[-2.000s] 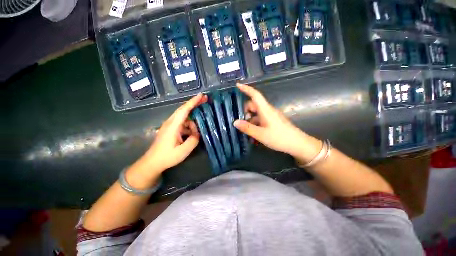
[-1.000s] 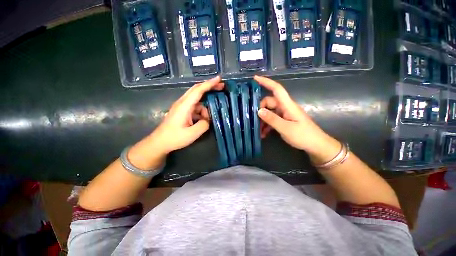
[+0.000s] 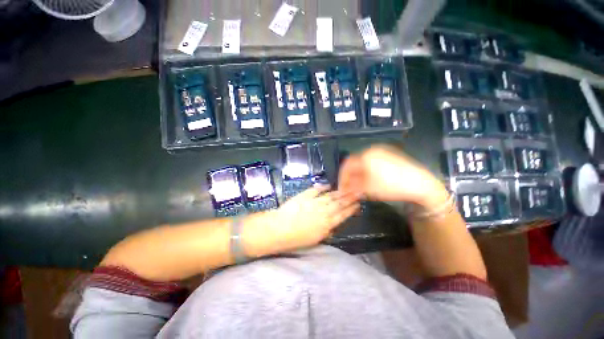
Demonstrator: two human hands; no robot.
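Several keypad phones [image 3: 225,189] lie face up on the dark green bench in front of me, screens shining, keys toward me. Two lie side by side at the left; others lie further right, partly under my hands. My left hand [image 3: 318,210] reaches across to the right, fingers spread over the lower right phones. My right hand [image 3: 381,175] is blurred, bent just above and right of the left fingertips; whether it holds anything is hidden. Behind them a clear blister tray [image 3: 285,138] holds a row of phones back up, with paper labels beside some.
Loose paper labels [image 3: 230,36] lie in a row on the beige board [image 3: 255,13] behind the tray. Another filled tray [image 3: 503,220] stands at the right. A white fan [image 3: 119,20] is at the back left; a round white object [image 3: 587,189] is at the right edge.
The upright stack of phones between my hands is now spread face up on the bench. My left hand has moved right, close to my right hand. The view has shifted, showing the board and labels.
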